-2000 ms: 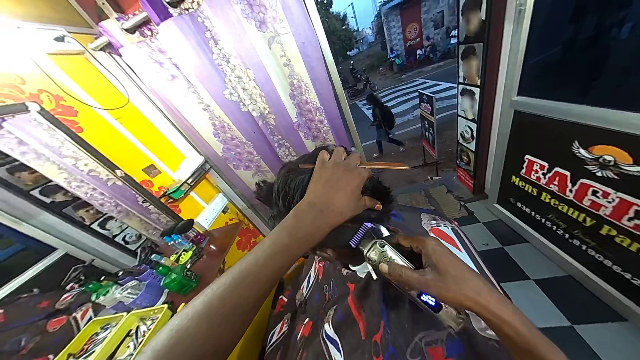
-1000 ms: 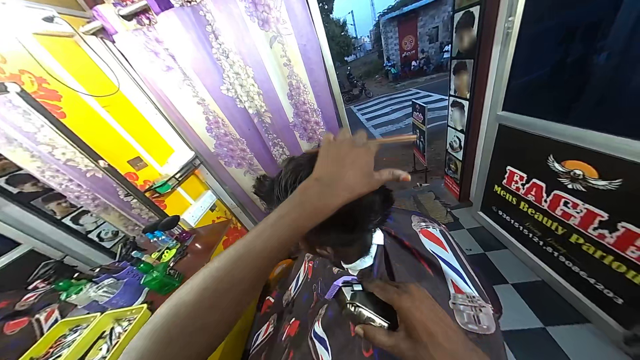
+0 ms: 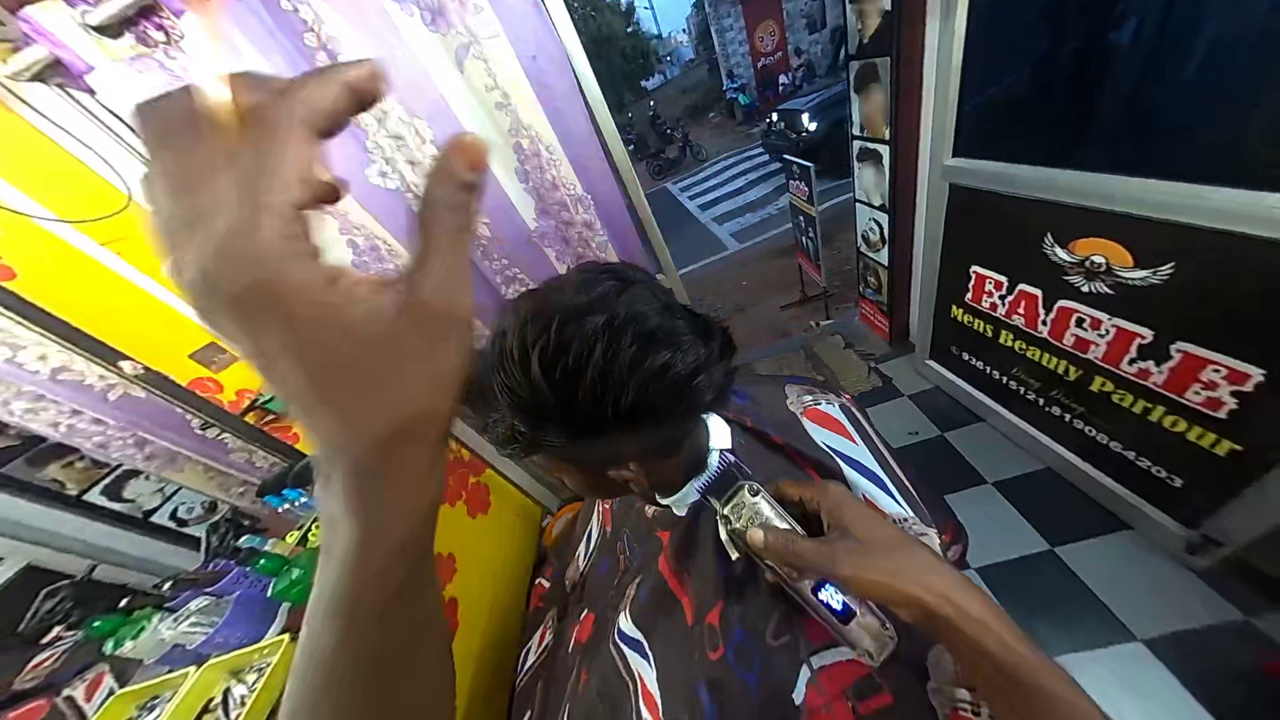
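Note:
My left hand (image 3: 320, 240) is raised and blurred at the upper left, beside the seated person's dark-haired head (image 3: 610, 350). An orange streak shows at its fingers; whether it is a comb held there cannot be told. In my right hand (image 3: 850, 545) is a metallic hair clipper (image 3: 765, 515) with a lit display and a dark comb guard (image 3: 722, 477). The guard is at the nape, against or very near the white neck strip (image 3: 718, 434). A dark barber cape (image 3: 680, 610) with red, white and blue prints covers the person's shoulders.
Yellow trays (image 3: 240, 680) of small items and a purple basket (image 3: 225, 615) stand at lower left. A floral curtain (image 3: 540, 130) hangs behind the head. A signboard (image 3: 1100, 340) stands right, above checkered floor tiles (image 3: 1050, 540). Outside are a street and a car (image 3: 805, 125).
My left hand has moved up and left, off the hair, where it held an orange comb. The clipper's guard now shows at the nape. A car has appeared on the street.

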